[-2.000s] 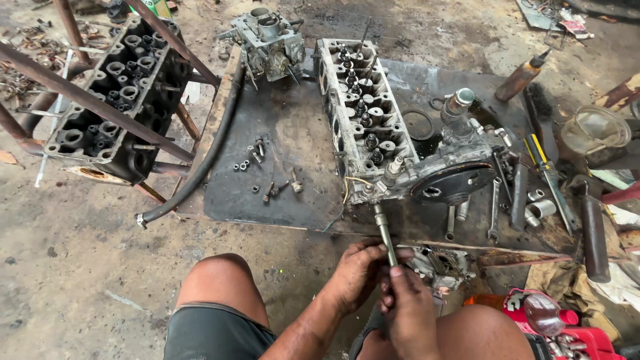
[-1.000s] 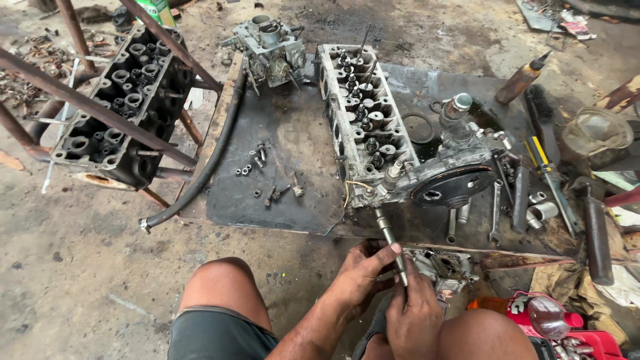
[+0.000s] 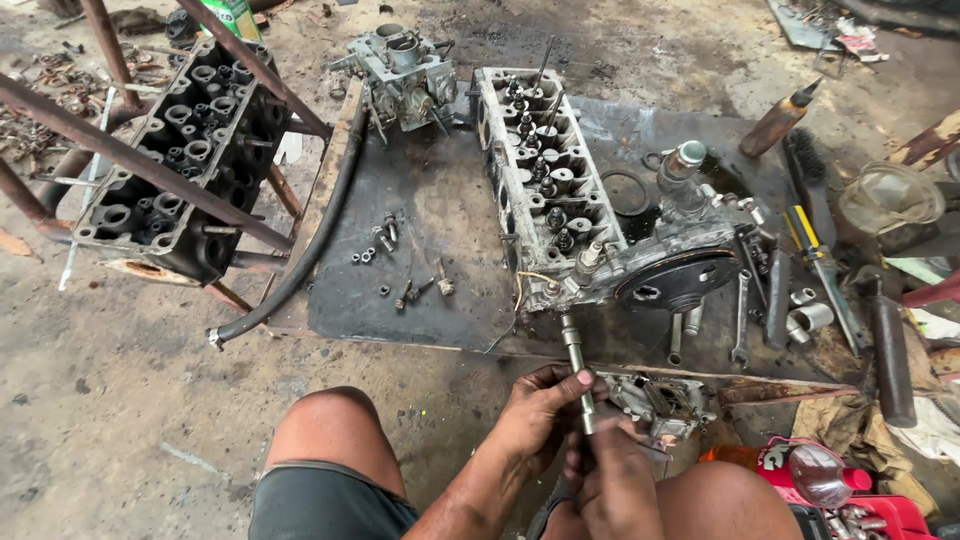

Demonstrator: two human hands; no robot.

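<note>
A light metal cylinder head with valve springs lies on the dark board, a round black pulley at its near right corner. A socket on an extension bar meets the head's near end. My left hand grips that bar, thumb on top. Just below, my right hand is blurred at the bar's lower end, its fingers curled; part of it is hidden, and I cannot tell how firmly it holds. Bolts and nuts lie left of the head.
A second cylinder head rests in a rusty metal frame at left. A carburetor and a black hose border the board. At right are a screwdriver, a wrench, a brush and a drink bottle.
My right hand has shifted down from the bar's middle to its lower end, and is now blurred. My left thumb lies across the bar. The cylinder head stays in place.
</note>
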